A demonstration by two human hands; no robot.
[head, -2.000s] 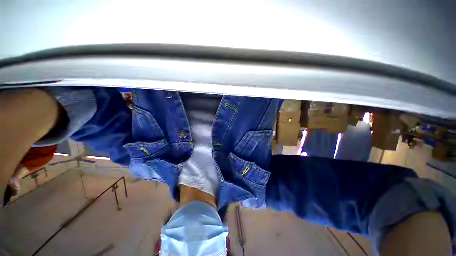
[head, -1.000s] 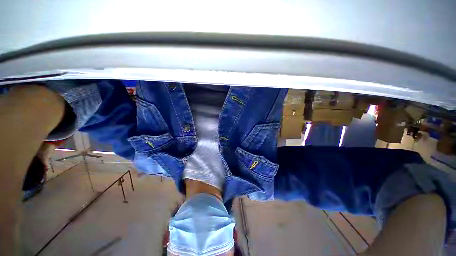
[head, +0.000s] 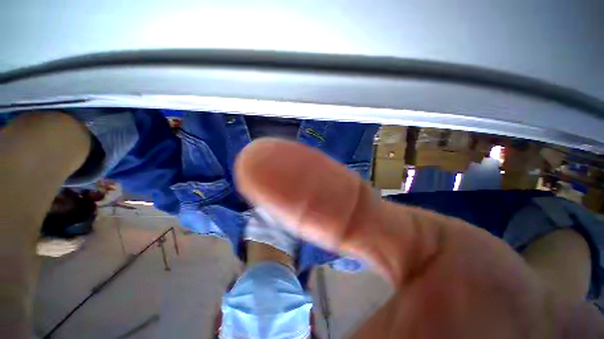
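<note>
My right hand (head: 410, 265) is very near the camera at the lower right. Its large, blurred thumb points up and left across the denim jacket. The other fingers and anything they may hold are hidden or outside the picture. My left hand is out of the picture; only the bare left forearm (head: 33, 172) shows at the left edge. A huge blurred white band (head: 298, 83) with a dark line, perhaps a cap brim, fills the top. No workpiece or tool is visible.
The scene is upside down. A denim jacket (head: 205, 198) and light-blue face mask (head: 266, 304) show centrally. Cardboard boxes (head: 391, 159) are at the right. A dark-haired person (head: 69, 215) is at the left. A ceiling with dark rails (head: 119, 271) lies below.
My right hand has come into view from the lower right and covers part of the jacket. The person at the left shows differently beside my left forearm.
</note>
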